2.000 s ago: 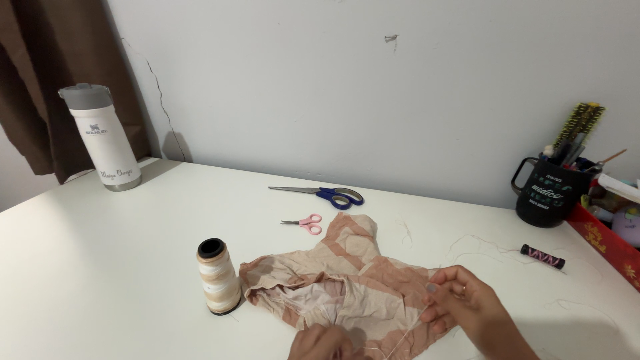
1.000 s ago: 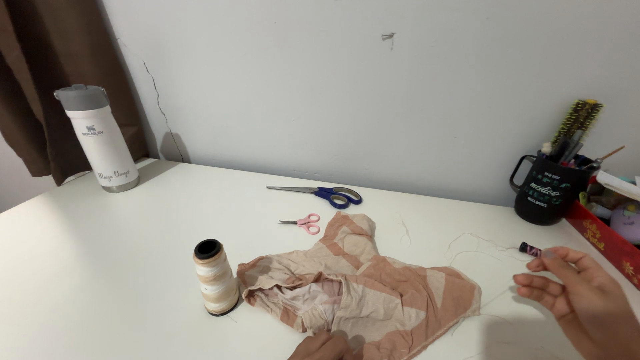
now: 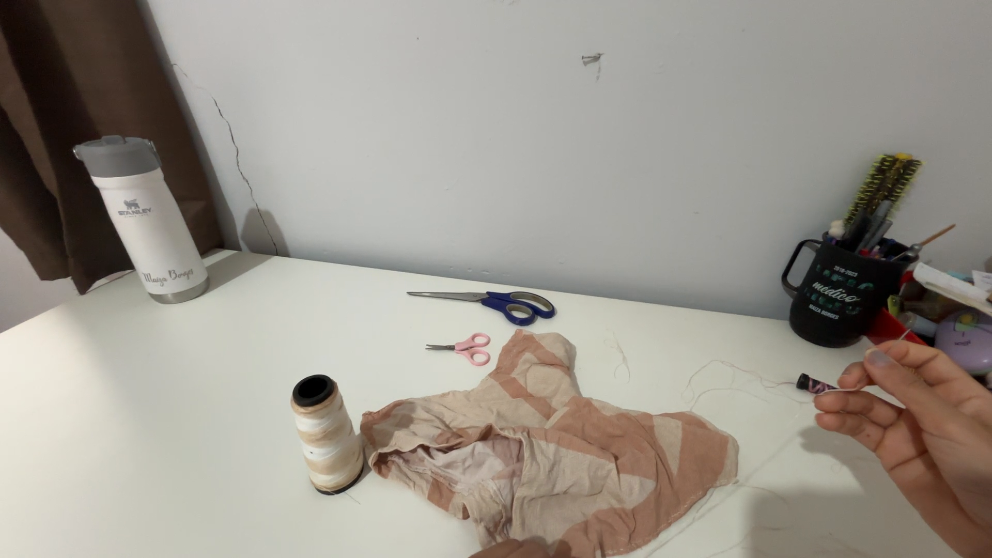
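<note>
A beige and brown patterned cloth garment point(image 3: 620, 473) lies crumpled on the white table. My left hand point(image 3: 513, 549) rests at its lower edge, mostly cut off by the frame, so its fingers are hidden. Raised at the right, my right hand point(image 3: 922, 418) pinches a thin sewing thread point(image 3: 717, 488) that runs back toward the garment; a needle may be between the fingertips, too small to be sure. Just left of those fingers lies a small dark thread spool point(image 3: 815, 384). A large cone of beige and white thread point(image 3: 327, 438) stands left of the garment.
Blue-handled scissors point(image 3: 504, 304) and small pink-handled scissors point(image 3: 465, 349) lie behind the garment. A white bottle point(image 3: 151, 225) stands at the left. At the right are a black mug point(image 3: 841, 294) with a brush and pens, and a red box point(image 3: 899, 328) of small items. Loose threads point(image 3: 620, 356) lie about.
My right hand has moved from the garment's right side out to the right and up, beside the small spool. My left hand has moved lower, toward the frame's bottom edge.
</note>
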